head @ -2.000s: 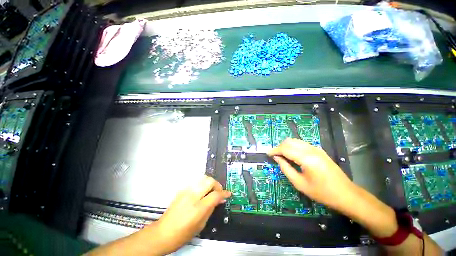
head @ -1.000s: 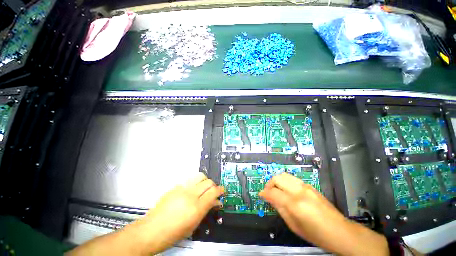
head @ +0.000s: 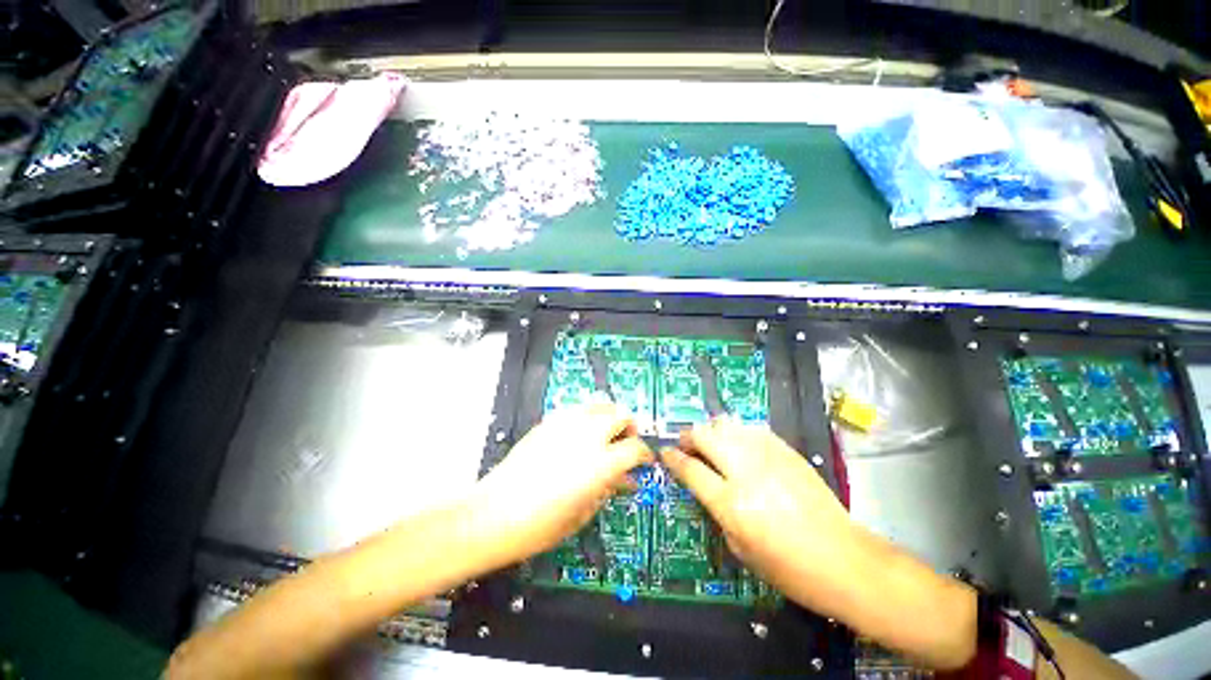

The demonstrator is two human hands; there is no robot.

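A black board carrier [head: 647, 651] lies in front of me with green circuit boards [head: 711, 365] in it. My left hand [head: 565, 465] and my right hand [head: 757, 492] are over its middle bar, bare, fingertips close together. Both hands have their fingers pinched; whether a small part is between the fingertips is too small to tell. Several blue components sit on the board just below the fingertips, and one blue component [head: 624, 594] is at the lower board edge. The hands hide part of the boards and the bar.
A second loaded carrier [head: 983, 465] is at the right, stacked loaded pallets [head: 160, 332] at the left. White components [head: 511, 179], blue components [head: 704, 195], a pink-white cloth [head: 325, 129] and a plastic bag [head: 983, 166] lie on the green shelf. A yellow piece [head: 853, 412] lies between the carriers.
Both hands have moved up from the lower boards to the middle bar, and closer together. The carrier has shifted left, widening the gap to the second carrier, where the yellow piece now shows.
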